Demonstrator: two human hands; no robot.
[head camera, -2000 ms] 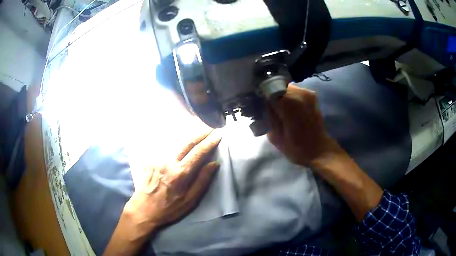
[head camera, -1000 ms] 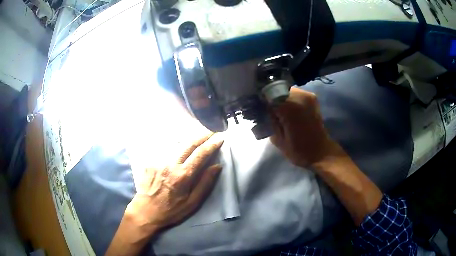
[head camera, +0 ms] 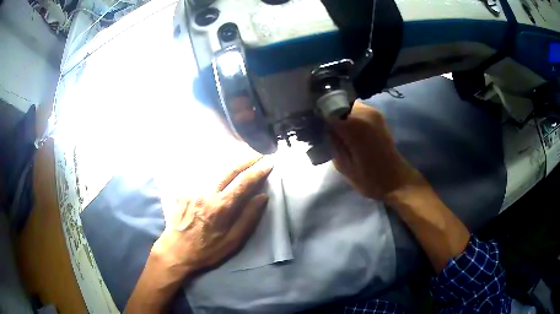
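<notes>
The light grey garment panel [head camera: 344,245] lies under the sewing machine head [head camera: 295,55], its upper part washed out by glare. A narrow folded welt strip [head camera: 281,233] runs on it from near the presser foot [head camera: 288,136] toward me. My left hand [head camera: 215,221] lies flat on the cloth left of the strip, fingertips near the foot. My right hand [head camera: 368,150] is bent behind the machine's knob [head camera: 334,103], right of the needle area. Its fingertips are hidden, so I cannot tell what it holds.
Dark grey side sections [head camera: 454,147] lie to the right and at the lower left [head camera: 123,227]. The worn pale table edge [head camera: 72,227] and a wooden-coloured edge [head camera: 46,245] are at the left. A blue checked sleeve [head camera: 473,276] covers my right forearm.
The strip's near end has shifted very slightly toward the machine. Both hands keep nearly the same place and pose; the whole view shifts slightly.
</notes>
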